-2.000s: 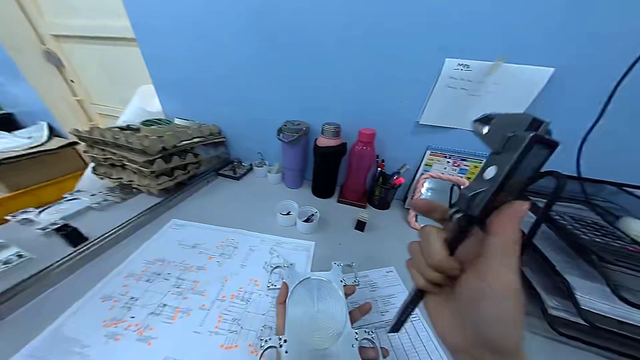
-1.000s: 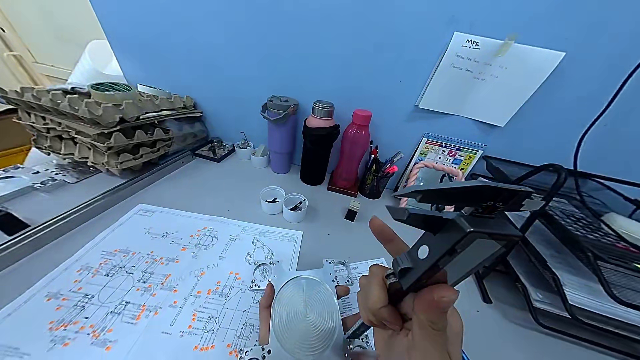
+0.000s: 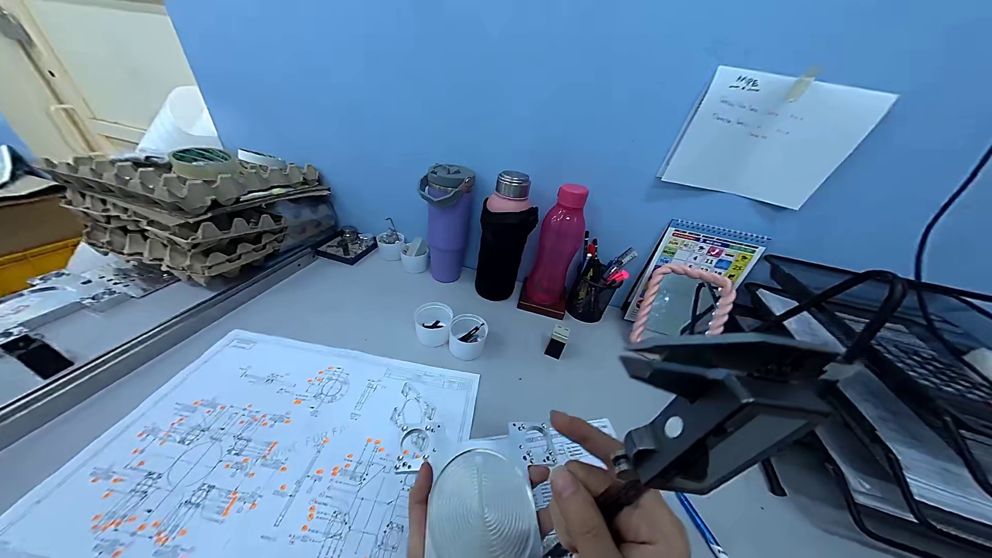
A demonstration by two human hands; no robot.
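My left hand holds a silvery machined metal part from beneath at the bottom centre; the part has a round disc with concentric rings and flat lugs with holes. Its fingertips show on both sides of the disc. Just right of it, my right hand is closed on a black digital caliper, with the index finger stretched out over a lug of the part. The caliper's jaws point up and left. Under and left of the part lies a technical drawing with orange marks.
Two small white cups with dark bits stand behind the drawing. Further back are a purple tumbler, a pink bottle, a mesh pen holder and a desk calendar. Egg trays are stacked left; black paper trays stand right.
The right hand with the caliper has come down from upright beside the part to low over its right side, and the caliper is now tilted. The left hand still holds the part.
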